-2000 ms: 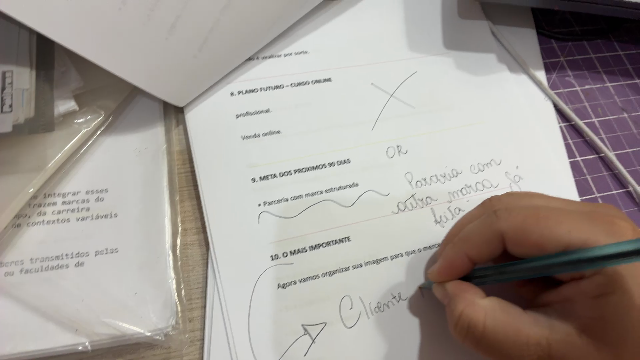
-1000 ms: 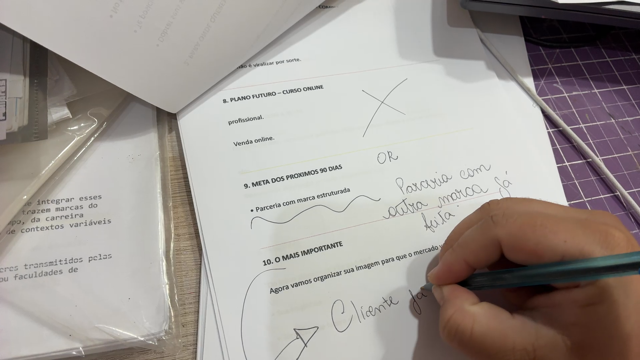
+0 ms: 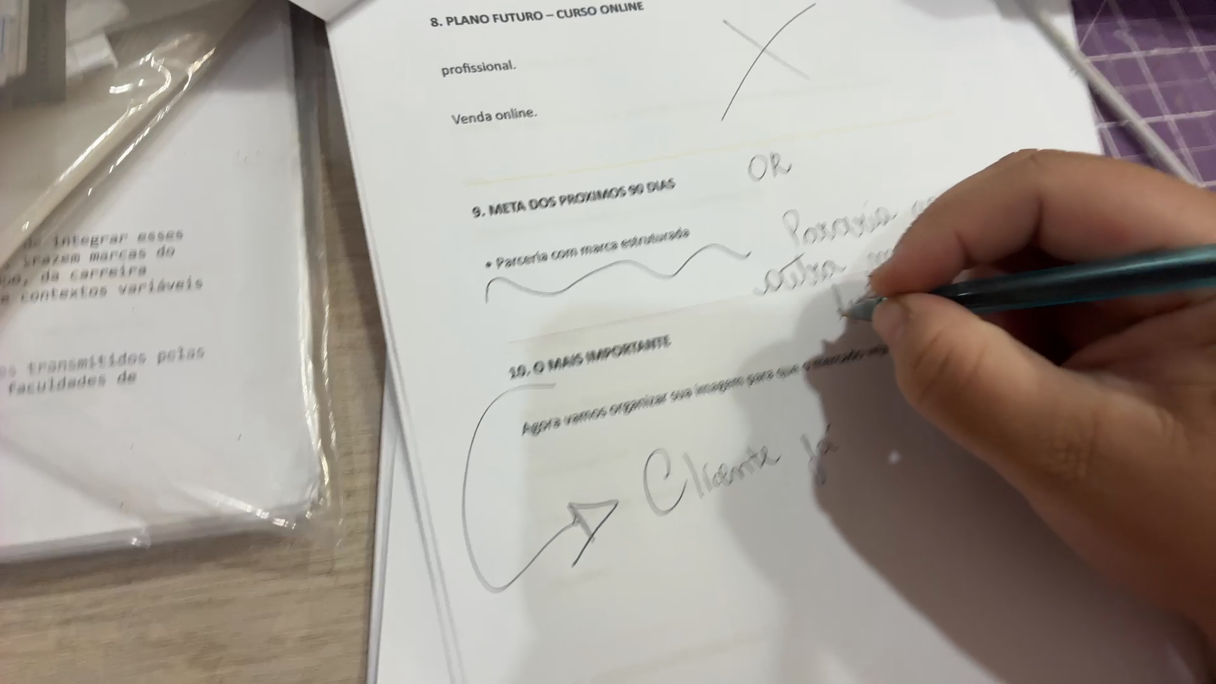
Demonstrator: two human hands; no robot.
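My right hand (image 3: pixel 1064 361) pinches a dark teal pen or pencil (image 3: pixel 1064 280) between thumb and fingers, its tip pointing left over the handwritten lines at the right of a printed sheet (image 3: pixel 608 627). Whether the tip touches the paper I cannot tell. The sheet lies on top of other paper and bears printed headings, a drawn cross, a wavy line, a curved arrow and handwriting. A shadow of the hand falls across its lower right. My left hand is out of the frame.
On the left, printed paper in a clear plastic sleeve (image 3: pixel 309 475) lies on a wood-grain table (image 3: pixel 218 627). At the upper right are a pale cable (image 3: pixel 1121 109) and a purple gridded mat (image 3: pixel 1154 38). Part of another sheet shows at the top edge.
Between one second ago and now, my right hand has moved up the page from the lowest handwritten line, with the writing tool still held. An accented short word now shows fully there. The view is closer.
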